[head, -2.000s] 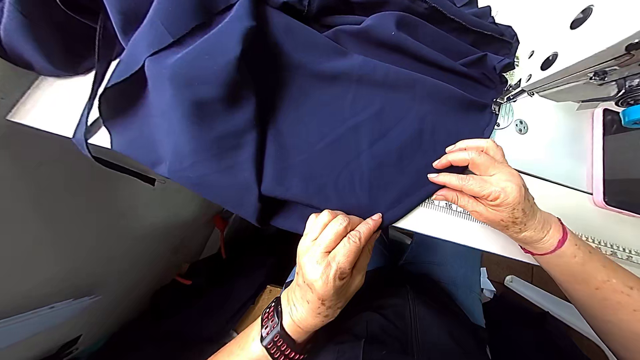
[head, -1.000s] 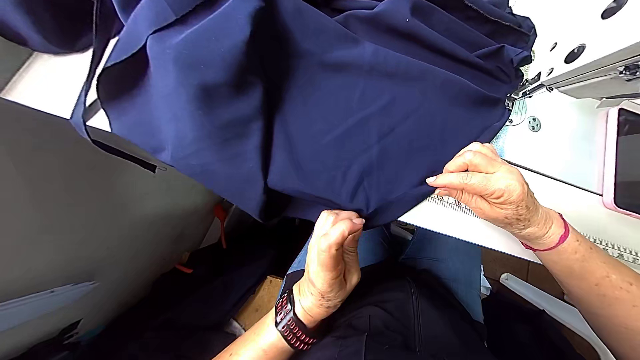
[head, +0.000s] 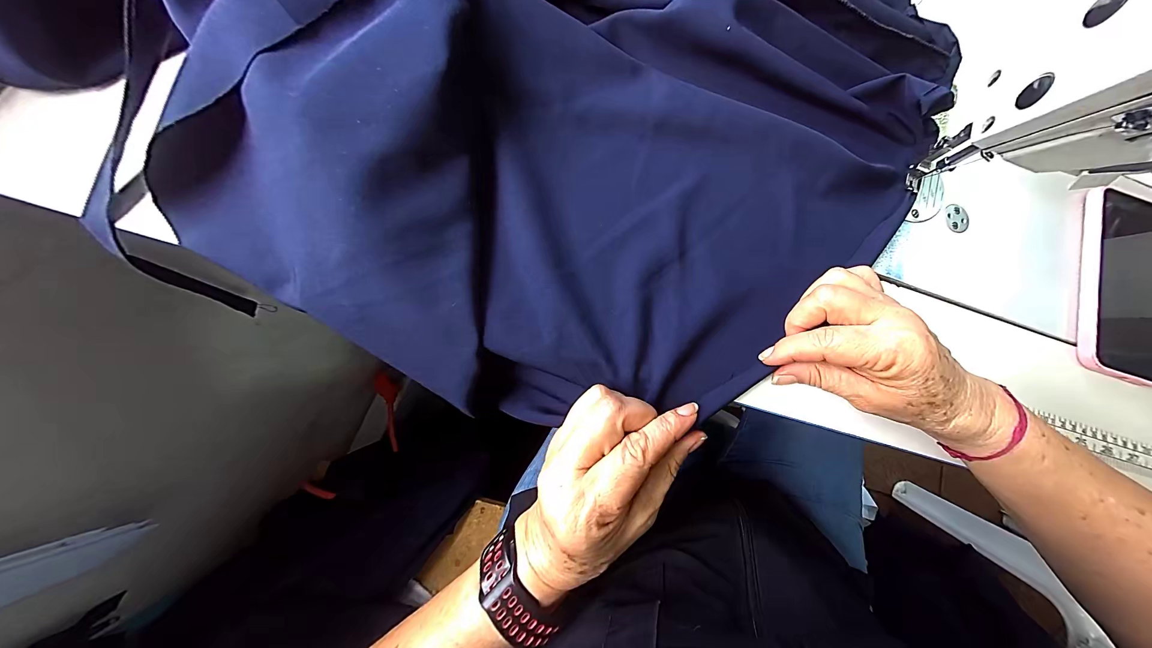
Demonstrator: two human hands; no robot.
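Observation:
Navy blue fabric (head: 576,198) spreads over the white table and hangs past its near edge. My left hand (head: 612,477), with a watch on the wrist, pinches the fabric's near edge between thumb and fingers. Further right along the same edge, my right hand (head: 864,351) pinches the fabric close to the table's border. Between the two hands the edge runs fairly straight, with creases fanning up from my left hand. At the upper right the fabric's edge reaches the presser foot (head: 916,178) of a sewing machine. The needle is too small to make out.
The white sewing machine (head: 1062,81) stands at the upper right. A phone or tablet in a pink case (head: 1087,288) lies to its right. A measuring tape or printed scale (head: 1093,436) runs along the table beyond my right wrist. A narrow navy strip (head: 112,198) hangs at the left.
My left hand dipped slightly between the two earlier frames and now pinches the edge with its fingers extended to the right. The fingers of my right hand have curled closer together.

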